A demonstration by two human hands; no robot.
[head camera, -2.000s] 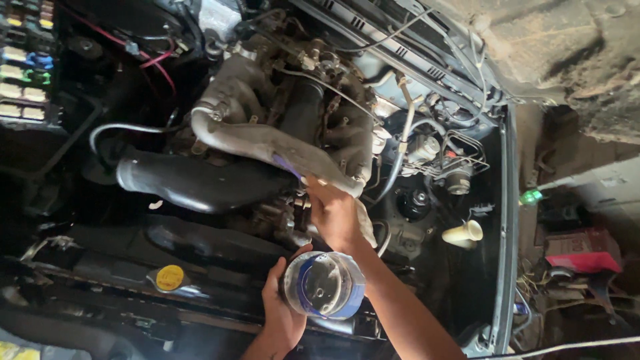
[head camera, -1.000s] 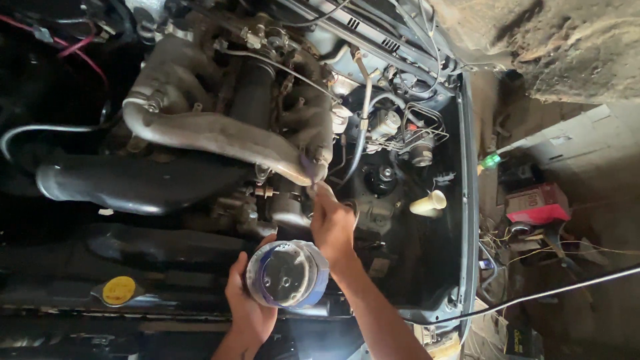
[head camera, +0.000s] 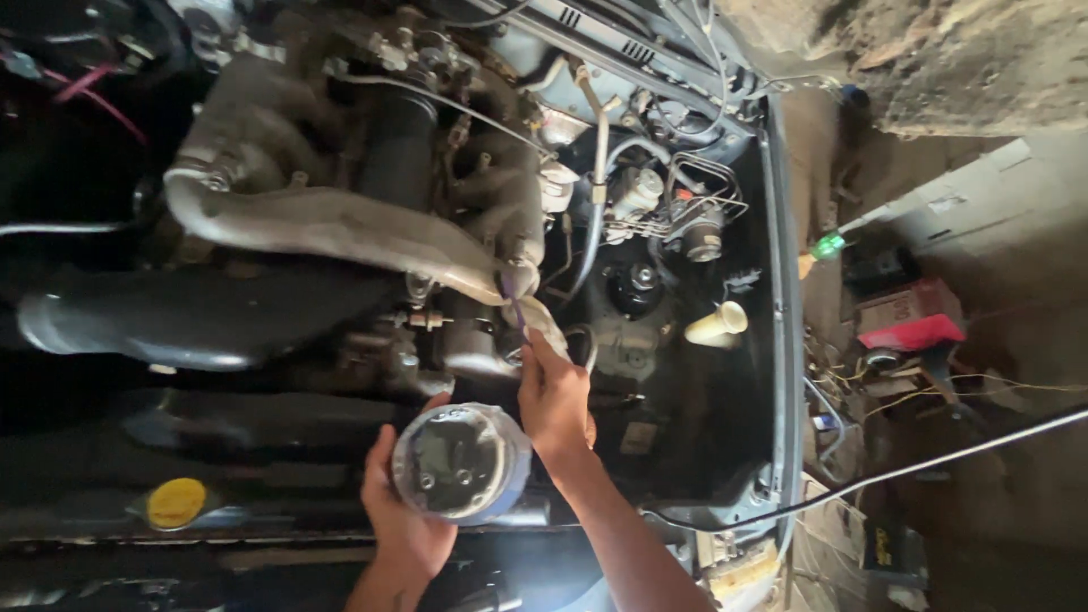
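My left hand point(head camera: 408, 518) grips a clear round plastic container point(head camera: 461, 463) with liquid in it, held over the front of the engine bay. In my right hand point(head camera: 554, 395) is a thin purple-handled tool point(head camera: 512, 302), perhaps a brush; its tip is blurred and lies against the right end of the curved metal intake pipe point(head camera: 340, 223). That pipe crosses the top of the engine. Below it on the left runs a wide black air duct point(head camera: 204, 319). The container is below and left of my right hand, and the two do not clearly touch.
A yellow cap point(head camera: 177, 502) sits at the front left. Right of the engine are metal brake lines point(head camera: 705, 191), a strut mount point(head camera: 637, 287) and a cream plastic cup point(head camera: 716, 325). The fender edge point(head camera: 780, 323) borders the bay; beyond it lies a red box point(head camera: 914, 319).
My right hand has moved along the intake pipe to its right end, with the purple tool still in it. My left hand still holds the container. The view has shifted.
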